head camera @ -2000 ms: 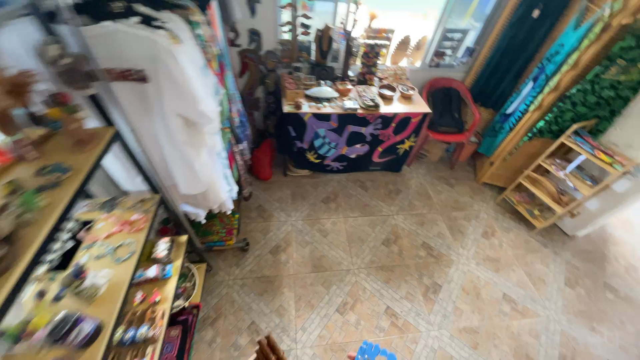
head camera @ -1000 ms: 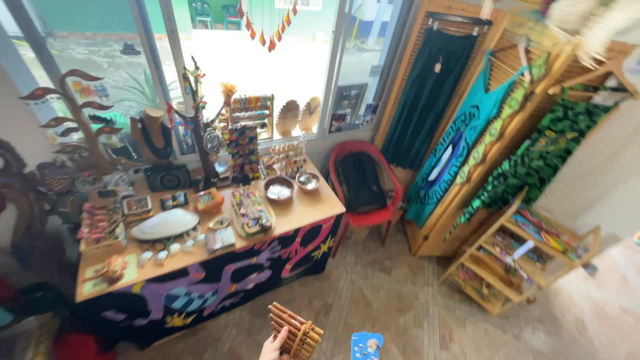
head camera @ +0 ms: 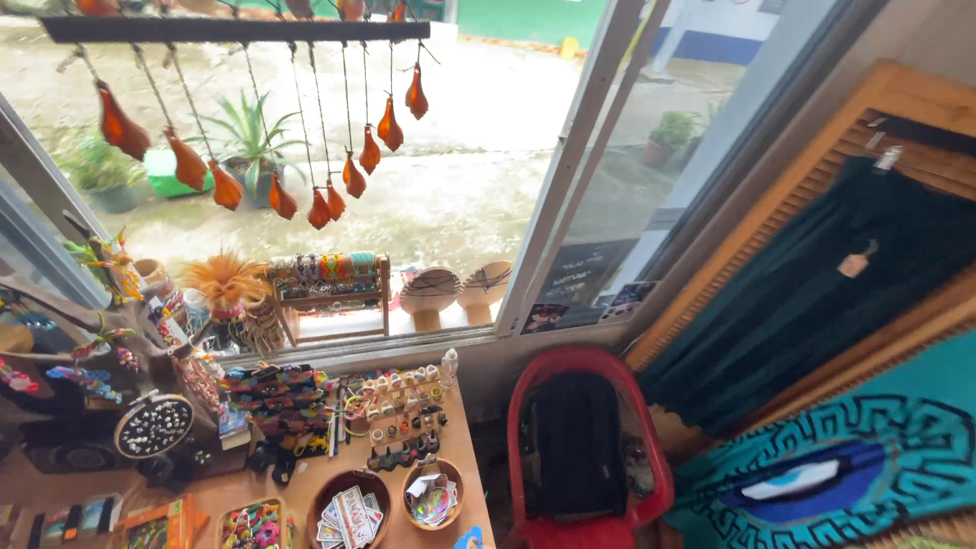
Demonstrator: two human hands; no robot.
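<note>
Neither of my hands shows in the head view now, so what they hold is hidden. A bit of a blue object pokes in at the bottom edge. Below the window is a wooden table with a dark bowl of printed cards, a smaller wooden bowl of shiny items, a ring display and a round hoop with small studs. Orange pendants hang on cords from a dark bar in front of the window.
A red plastic chair with a black backpack stands right of the table. Dark green trousers and a turquoise cloth with an eye design hang at the right. A bracelet rack stands on the window ledge.
The view has moved in close to the table and window. One second ago a hand held wooden panpipes at the bottom edge; hand and panpipes are now out of view.
</note>
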